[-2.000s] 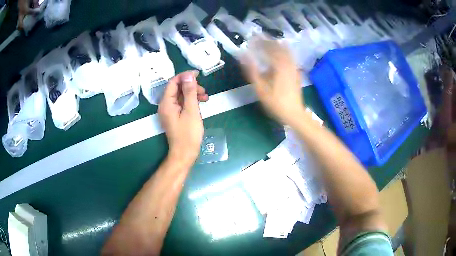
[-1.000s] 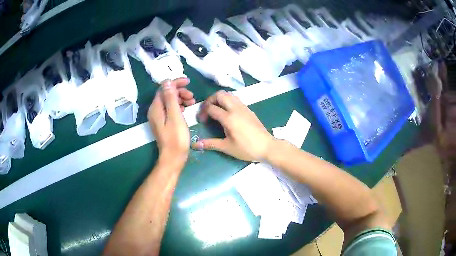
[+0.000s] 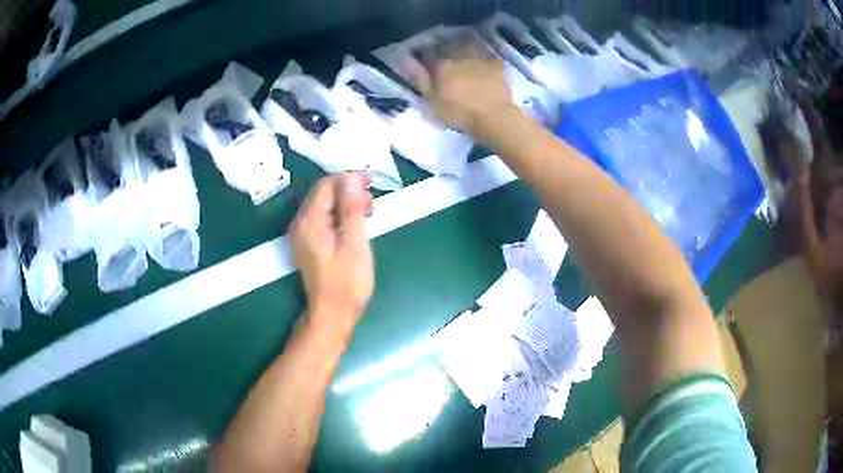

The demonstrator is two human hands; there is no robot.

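Milky-white bagged products with dark coiled cables lie in a long row; one bagged product lies left of my left hand and another bagged product lies just beyond its fingertips. My left hand is over the white strip, its fingers curled and thumb against them; whether something thin is in it cannot be told. My right hand reaches to the far row, over the upper part of a bagged product. It is blurred, and its grip is hidden.
The blue tray with clear bags stands at right, partly behind my right forearm. Loose printed leaflets lie on the green surface. White cartons are at lower left. Brown cardboard and part of a person show at right.
My right hand has moved from beside my left hand out to the far row. The bagged products have shifted left. The small clear bag seen near my left wrist earlier no longer shows there.
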